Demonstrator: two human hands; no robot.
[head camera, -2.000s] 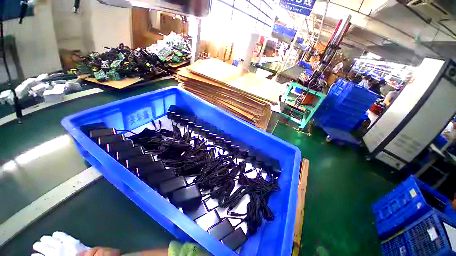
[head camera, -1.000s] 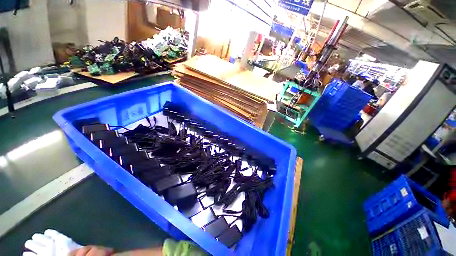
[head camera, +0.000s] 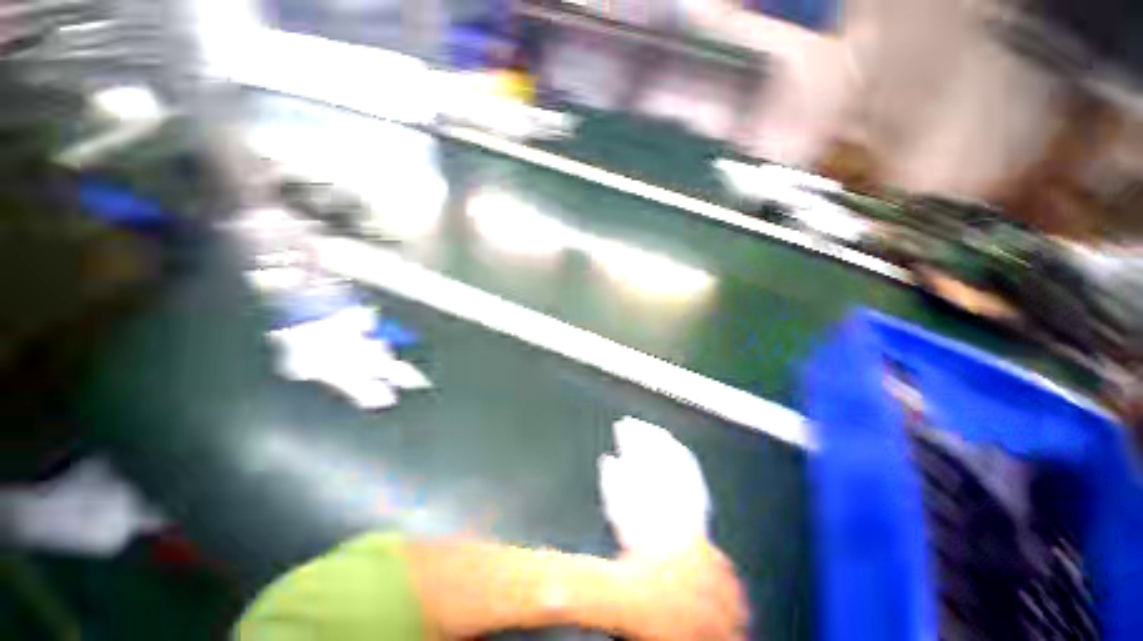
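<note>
The frame is strongly blurred. My right hand (head camera: 658, 491), in a white glove, is raised over the dark green bench (head camera: 501, 438), fingers up and empty. My bare left hand (head camera: 708, 595) comes in from the left under a green sleeve and closes round the glove's cuff at the wrist; its fingers are blurred. The blue bin (head camera: 871, 501) stands at the right, cut off by the edge. The black adapters and cords (head camera: 1003, 538) inside show only as a dark smear.
A white spare glove (head camera: 345, 357) lies on the bench at left, with something small and blue beside it. A white rail (head camera: 552, 332) separates the bench from the glossy green conveyor (head camera: 727, 294). A dark pile (head camera: 990, 251) and pale parts (head camera: 802, 200) lie beyond.
The view has swung left, so the bin has moved to the right edge and the spare glove has come into view. Both hands now show near the lower middle, still together.
</note>
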